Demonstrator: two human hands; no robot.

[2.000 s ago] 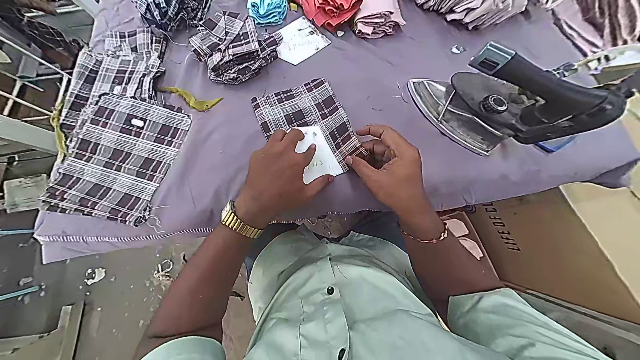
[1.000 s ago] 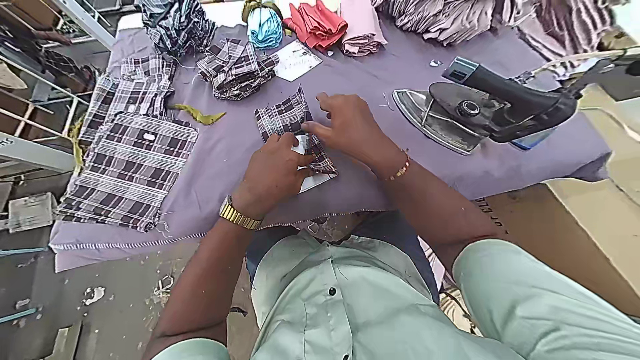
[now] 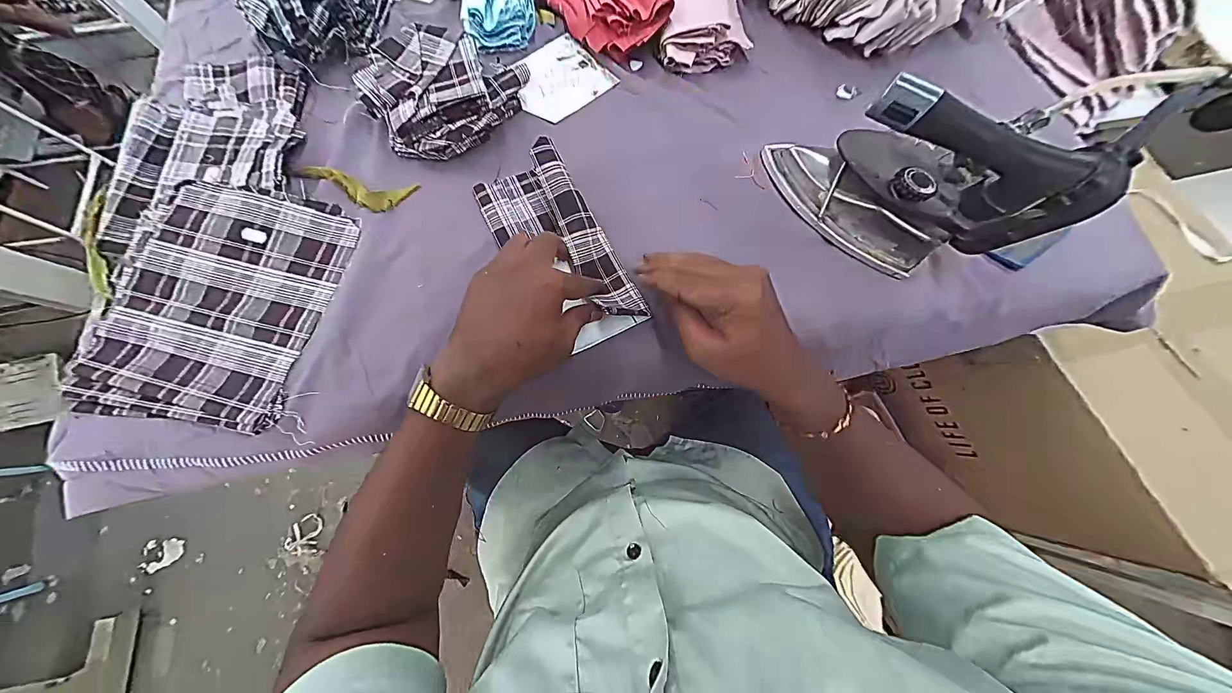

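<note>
My left hand (image 3: 525, 313) presses on a small plaid cloth piece (image 3: 577, 226), which lies over a white card (image 3: 608, 330) on the purple cloth of the table. The cloth's right edge is folded over, and the card's lower corner shows below it. My right hand (image 3: 722, 322) is just right of the piece, fingers together and bent; whether its fingertips touch the cloth cannot be told. A clothes iron (image 3: 924, 183) rests at the right with its soleplate down.
Stacked plaid pieces (image 3: 217, 308) lie at the left, with a crumpled plaid bundle (image 3: 438, 91) farther back. Beside that bundle is another white card (image 3: 568, 82). Red (image 3: 611, 24) and pink (image 3: 705, 38) cloth bundles sit along the back. A cardboard box (image 3: 1039, 433) stands below the table's right side.
The plaid piece lay flatter around the card two seconds ago; its right side is now folded over. My right hand reached over the piece one second ago and has drawn back to its right.
</note>
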